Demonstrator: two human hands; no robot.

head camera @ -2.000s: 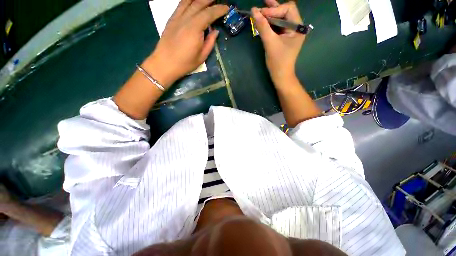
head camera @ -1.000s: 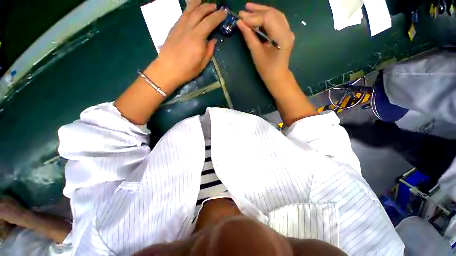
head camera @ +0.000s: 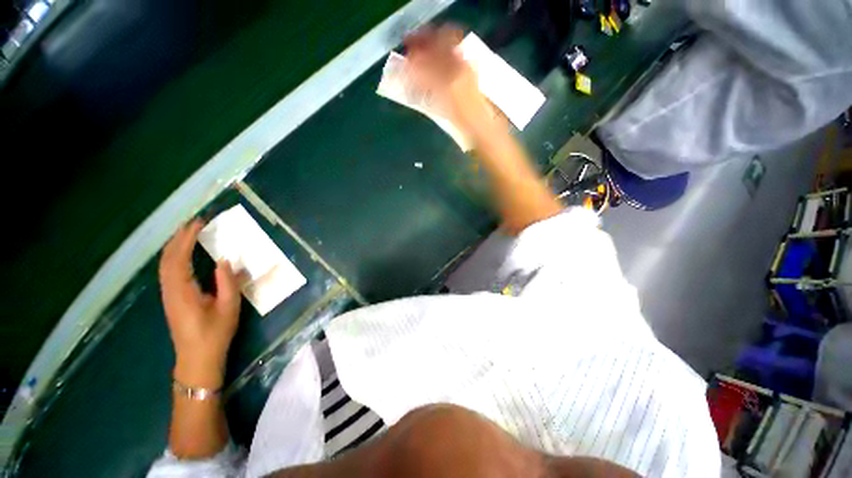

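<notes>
A white adhesive sticker sheet (head camera: 252, 254) lies on the green bench in front of me, at the left. My left hand (head camera: 199, 308) is at the sheet's left edge with thumb and fingers apart, the fingertips at its side. My right hand (head camera: 437, 79), blurred, is over a stack of spare white sheets (head camera: 504, 84) at the top. Whether it holds anything cannot be told. A dark unit (head camera: 575, 59) with a yellow tab lies right of the stack.
A tiny white scrap (head camera: 418, 165) lies on the bench. The belt's pale rail (head camera: 168, 210) runs diagonally at left. More dark units with yellow tabs are at the top right. A person's grey sleeve (head camera: 729, 93) and a blue cap-like item (head camera: 649, 189) are at the right.
The view has turned right. My left hand no longer holds the unit and has moved to the sheet. My right hand has moved to the spare sheets; the held unit and tweezers are no longer visible.
</notes>
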